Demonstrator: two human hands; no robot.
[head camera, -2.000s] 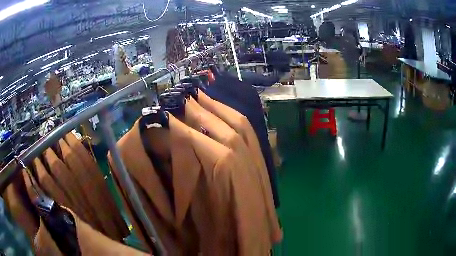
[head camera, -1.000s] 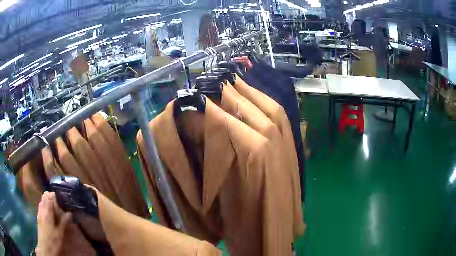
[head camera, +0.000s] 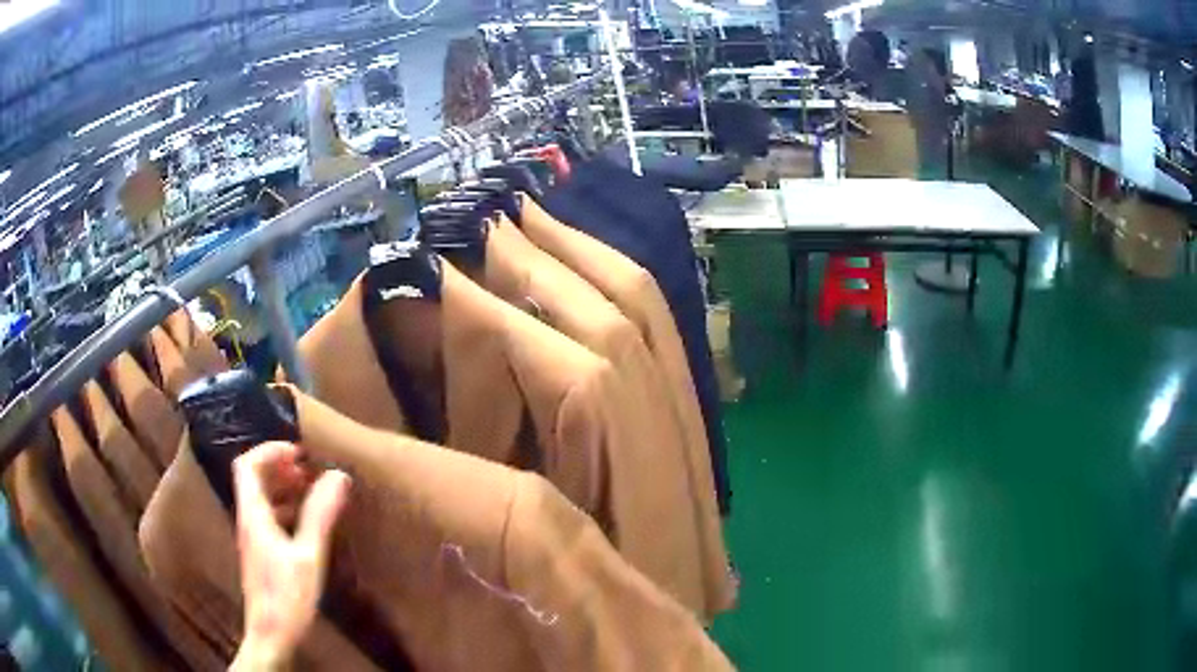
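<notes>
A camel-brown jacket (head camera: 433, 479) is nearest me, on a black hanger (head camera: 236, 414) whose broad neck part shows inside the collar. The hanger's hook is not clear. My left hand (head camera: 278, 538) is bare and reaches up from the bottom edge to the collar just below the hanger. Its fingers are bent, its thumb is apart from them, and no grip on the cloth shows. A pale loose thread (head camera: 499, 586) lies on the jacket near the shoulder and sleeve. My right hand is out of the picture.
A grey metal rail (head camera: 309, 223) runs from lower left to the back, with more brown jackets (head camera: 492, 355) and dark navy ones (head camera: 650, 236). At the right stand a white table (head camera: 906, 208) and a red stool (head camera: 853, 289). A person in dark clothing (head camera: 742, 131) is behind.
My left hand came into view and moved right, from beside the hanger to the collar. The near jacket now shows higher and further right, with its shoulder and thread visible. The view turned and shifted.
</notes>
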